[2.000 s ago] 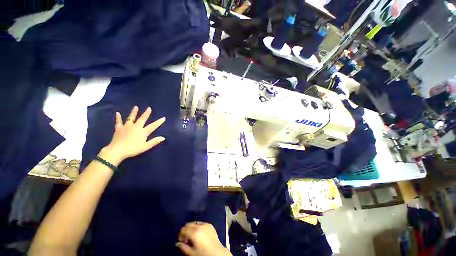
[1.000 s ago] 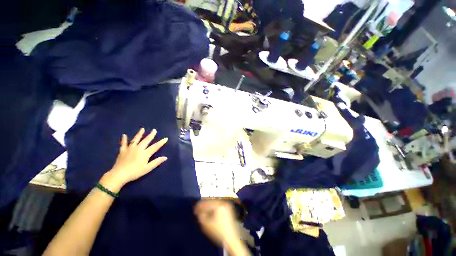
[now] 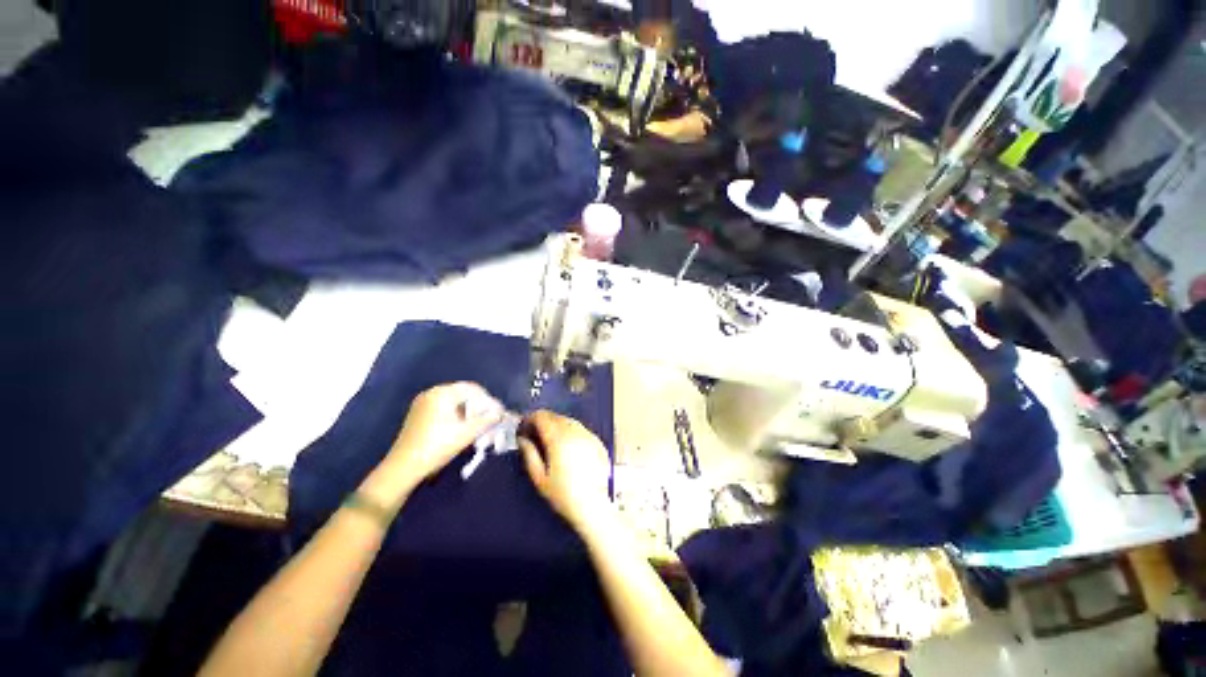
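Observation:
A navy cut panel [image 3: 377,410] lies on the table left of and under the needle end of the cream-white JUKI sewing machine [image 3: 741,355] and hangs over the front edge. My left hand [image 3: 450,426] and my right hand [image 3: 566,460] are close together over the panel, just in front of the presser foot [image 3: 542,384]. A small pale, whitish piece [image 3: 487,447] is pinched between them. My left fingertips close on it; my right fingers touch its right end. What it is cannot be told clearly.
A large navy bundle [image 3: 397,179] lies behind left, more navy cloth [image 3: 106,331] at far left. A pink-white thread cone [image 3: 601,228] stands behind the needle end. Navy heaps lie right, near a yellowish worn pad [image 3: 889,598] and a teal basket [image 3: 1025,529].
Both hands have come together near the needle; my left hand no longer lies spread on the panel. The pale piece now shows between them. The panel's far edge has come nearer, baring white table behind.

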